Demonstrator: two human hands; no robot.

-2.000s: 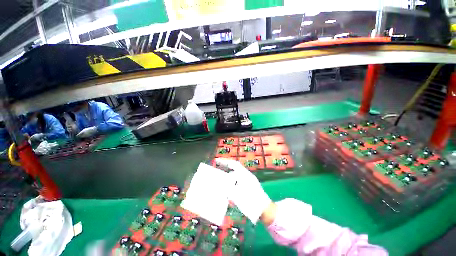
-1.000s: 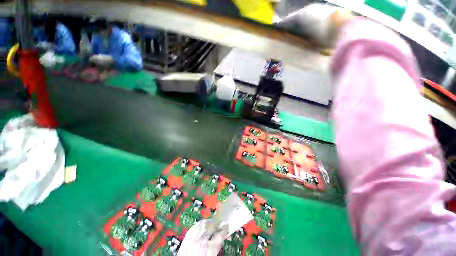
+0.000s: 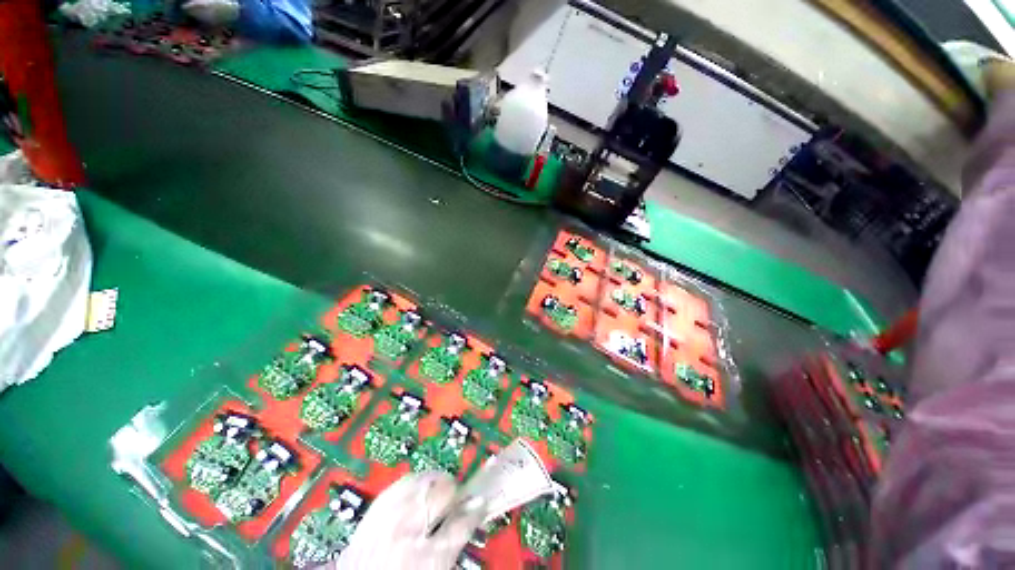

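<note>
My left hand, in a white glove, is low in the centre and holds a white paper slip over the near clear tray. The tray has orange-red squares with green circuit boards, mostly in pairs. The hand and slip hide some boards at the tray's lower part. My right arm in a pink sleeve rises along the right edge. My right hand is blurred and partly cut off at the upper right, by the shelf; its fingers cannot be made out.
A second tray with fewer boards lies on the dark conveyor. A tray stack stands at right, partly behind my sleeve. A white bottle and black fixture are behind. White cloth lies at far left.
The paper was in my right hand and is now in my left. My right hand has gone up to the shelf at the upper right. The view has tilted and moved down.
</note>
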